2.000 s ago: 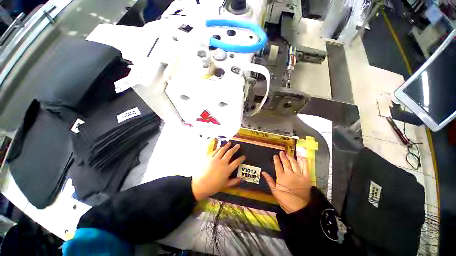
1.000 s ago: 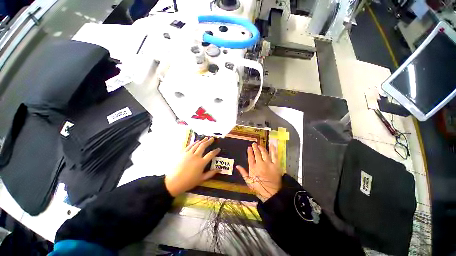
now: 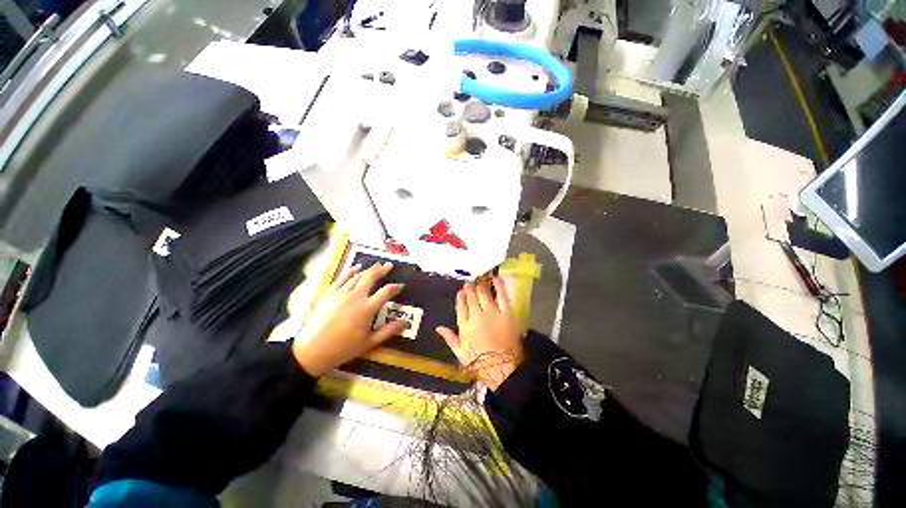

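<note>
A black fabric piece (image 3: 425,303) with a white label (image 3: 398,319) lies in the orange-yellow clamp frame (image 3: 402,369) under the front of the machine head. My left hand (image 3: 348,317) lies flat on the fabric's left part, fingers spread, its fingertips near the label's left side. My right hand (image 3: 485,327) lies flat on the fabric's right part, fingers apart. Both hands press from above and grasp nothing. The frame's far edge is partly hidden by the machine head.
The white sewing machine head (image 3: 427,179) stands just beyond my hands. Fanned black fabric stacks (image 3: 248,248) lie at left, a black stack (image 3: 775,397) at right. Snips (image 3: 807,273) and a control screen (image 3: 869,189) are at far right. Dark thread-like strands hang over the front edge.
The clamp frame, the fabric and both my hands have moved left relative to the machine head. Both hands stay flat on the fabric. The camera view has also shifted.
</note>
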